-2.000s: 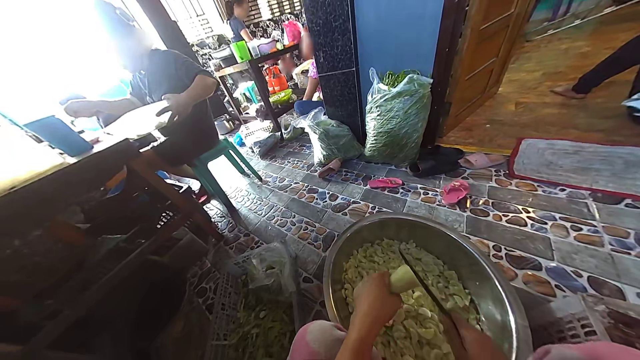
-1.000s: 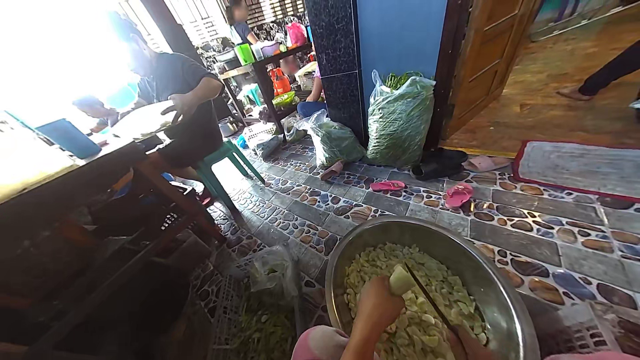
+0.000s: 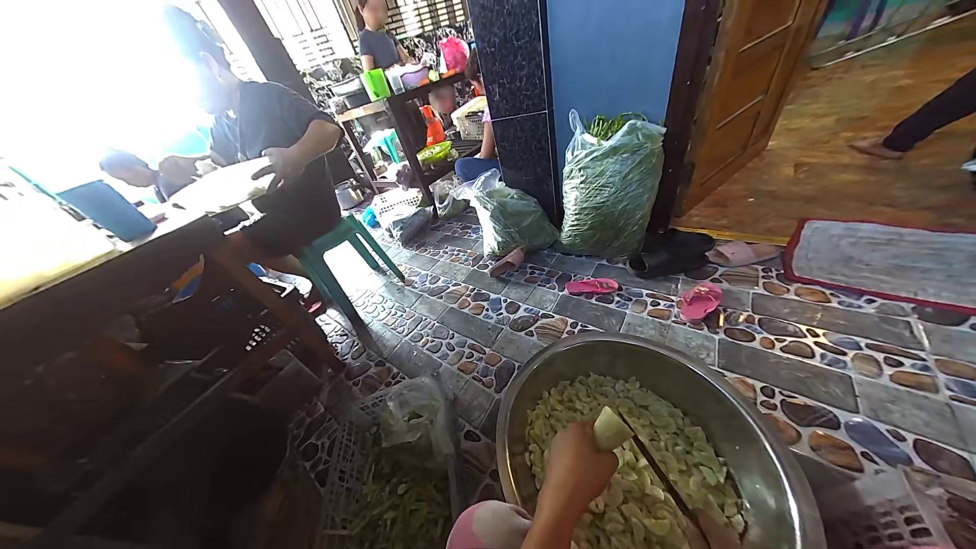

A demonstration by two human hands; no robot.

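Observation:
A wide metal basin (image 3: 770, 450) holds many pale green vegetable slices (image 3: 640, 396). Over it, my left hand (image 3: 577, 467) grips a pale green peeled vegetable piece (image 3: 611, 428), its cut end facing up and forward. My right hand (image 3: 713, 530), low in the view and partly cut off by the bottom edge, holds a knife by its handle. The dark knife blade (image 3: 657, 467) slants up to the left, its tip close beside the vegetable piece. Whether the blade touches the piece cannot be told.
Left of the basin stands a plastic crate (image 3: 343, 465) with green leaves and a clear bag. A person sits on a green stool (image 3: 354, 232) at a table (image 3: 76, 267). Bags of greens (image 3: 614, 191), pink slippers (image 3: 700, 302) and a doormat (image 3: 884, 259) lie beyond; another crate (image 3: 892, 511) is at right.
The seated person's round white item has tilted and shifted slightly. My hands stay over the basin with the knife and the vegetable piece.

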